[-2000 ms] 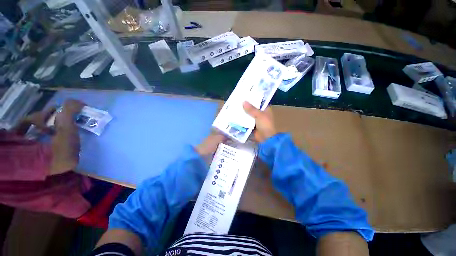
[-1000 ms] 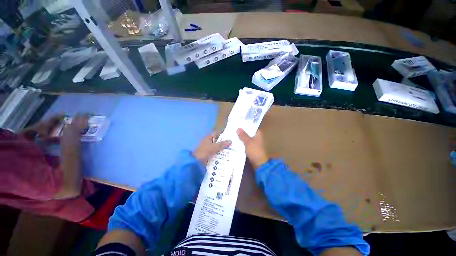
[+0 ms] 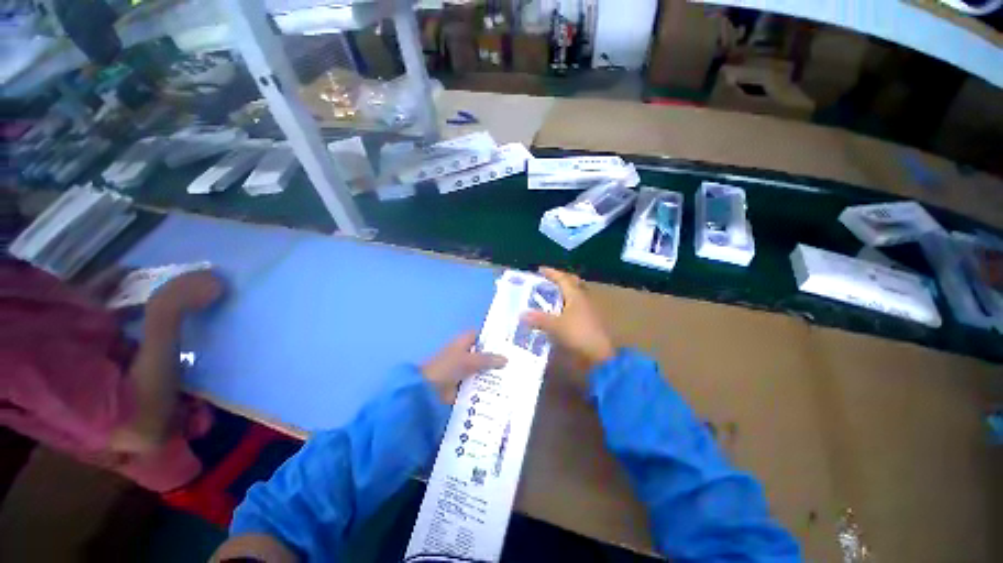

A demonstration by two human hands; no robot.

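A long white printed retail box (image 3: pixel 471 473) with black text, small icons and a square code points away from me, its near end at my body. A clear tray (image 3: pixel 521 310) sits partly in its far end, its outer part showing. My left hand (image 3: pixel 460 365) holds the box's left side near the opening, thumb on top. My right hand (image 3: pixel 566 319) grips the tray's far right part, fingers around its end. Blue oversleeves cover both forearms. The undersides of box and tray are hidden.
The green conveyor (image 3: pixel 759 284) crosses behind the bench with several trays and boxes. A white metal upright (image 3: pixel 295 121) stands at its near edge. Brown cardboard (image 3: pixel 704 363) lies right, a blue mat (image 3: pixel 330 313) left. A co-worker's arm (image 3: pixel 165 352) reaches over the mat.
The tray has gone deeper into the box, and less of it shows. My right hand has moved to the tray's far end. The view has tilted up. The co-worker's hand has moved.
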